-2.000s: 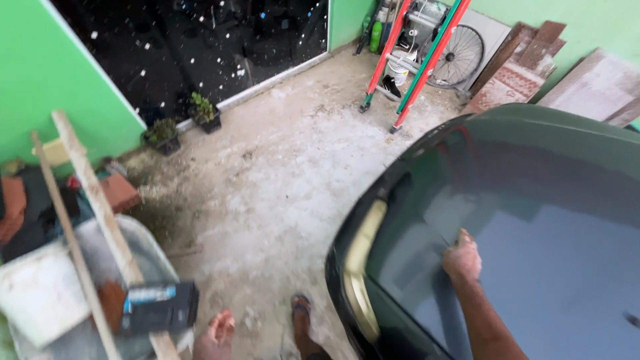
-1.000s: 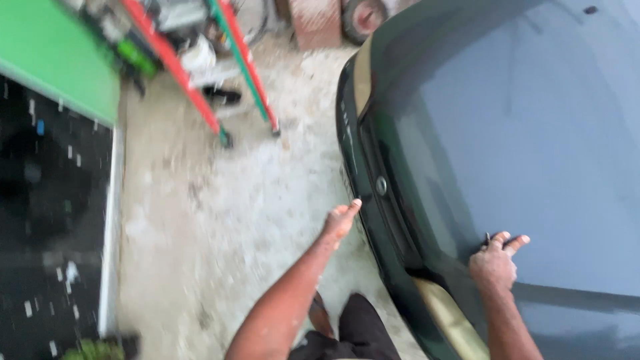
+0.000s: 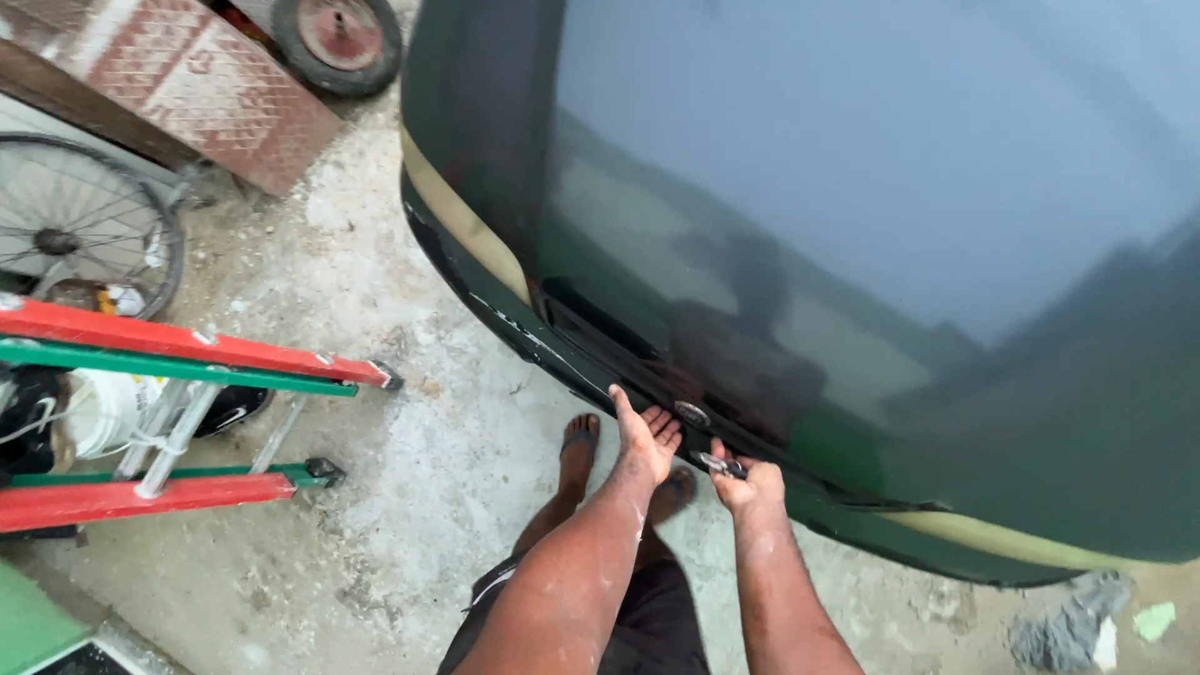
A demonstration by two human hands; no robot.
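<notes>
A dark green car's hood (image 3: 844, 234) fills the upper right, with a round badge (image 3: 692, 413) at its front edge. My left hand (image 3: 647, 439) is at the front edge just left of the badge, palm up, fingers apart and nothing seen in it; its fingertips reach the grille area. My right hand (image 3: 750, 476) lies right of and below the badge, closed around a small black and metal object (image 3: 722, 464), which looks like a key. Pale yellowish headlights (image 3: 469, 220) flank the grille.
A red and green stepladder (image 3: 187, 347) stands at the left, near a white bucket (image 3: 112, 408) and a bicycle wheel (image 3: 56, 242). A wheelbarrow-like tyre (image 3: 342, 42) and a brick-patterned panel (image 3: 206, 94) are at upper left. Grey rubble (image 3: 1069, 623) lies lower right on the concrete floor (image 3: 412, 506).
My right hand has moved from on top of the hood to its front edge. My left hand has come to the front edge beside the badge. The view has turned a lot.
</notes>
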